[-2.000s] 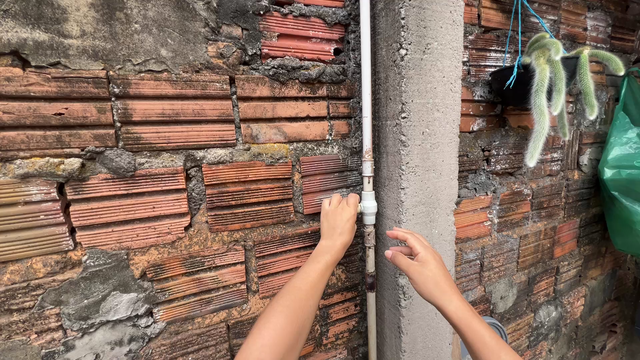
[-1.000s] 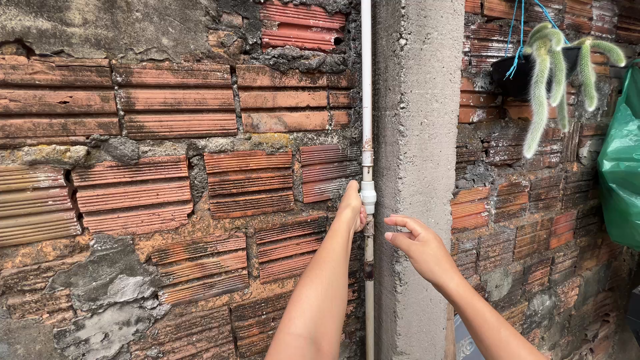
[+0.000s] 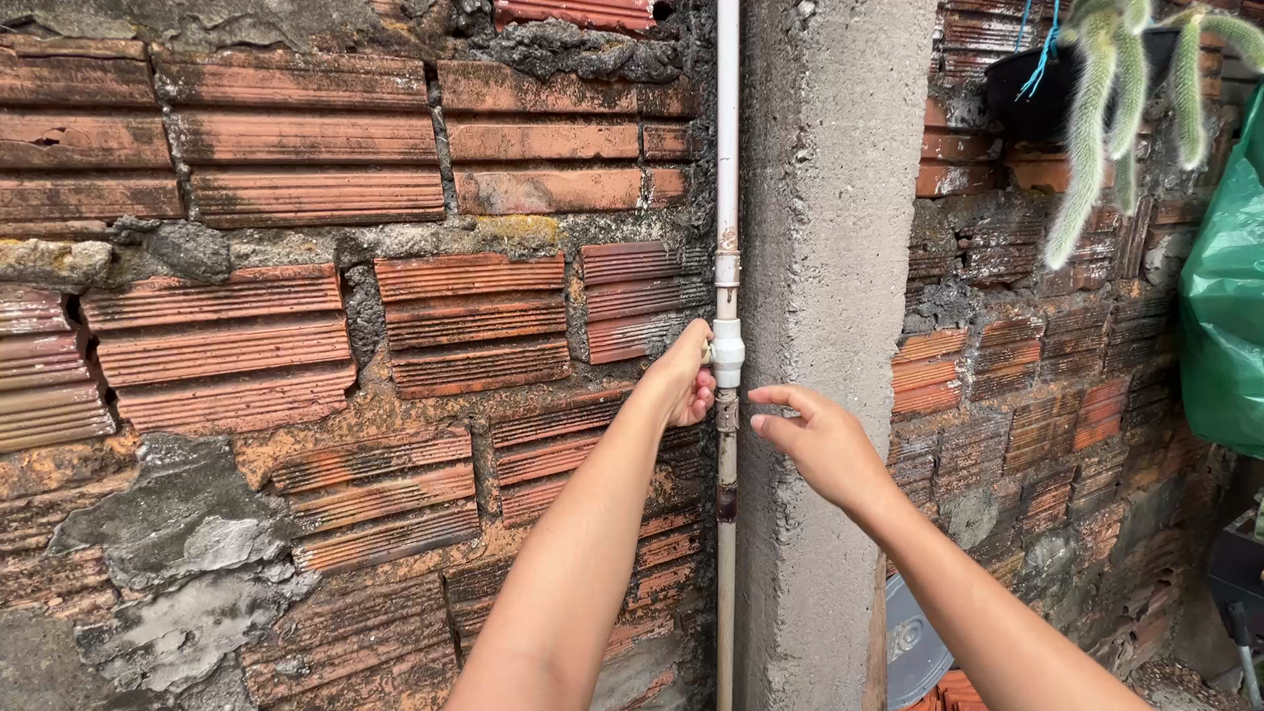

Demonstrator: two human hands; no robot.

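A white plastic pipe (image 3: pixel 728 128) runs upright along the corner of a brick wall and a concrete column. Midway down it sits a white plastic valve body (image 3: pixel 728 353). At its left side, my left hand (image 3: pixel 683 377) grips a small part that the fingers mostly hide, probably the valve's handle. My right hand (image 3: pixel 815 434) is just right of the pipe, below the valve, thumb and forefinger apart and holding nothing. Beneath the valve the pipe carries a worn, stained coupling (image 3: pixel 727 410) and a dark band.
The rough concrete column (image 3: pixel 829 247) stands right beside the pipe. Hollow clay bricks (image 3: pixel 474 321) form the wall at left. A black hanging pot (image 3: pixel 1037 94) with a hairy cactus (image 3: pixel 1086 148) and a green plastic bag (image 3: pixel 1224 296) are at right. A grey round lid (image 3: pixel 913 642) lies low behind the column.
My left hand has turned at the valve's left side; its knuckles were up two seconds ago, and now its curled fingers show below. My right hand stays near the pipe, fingers apart.
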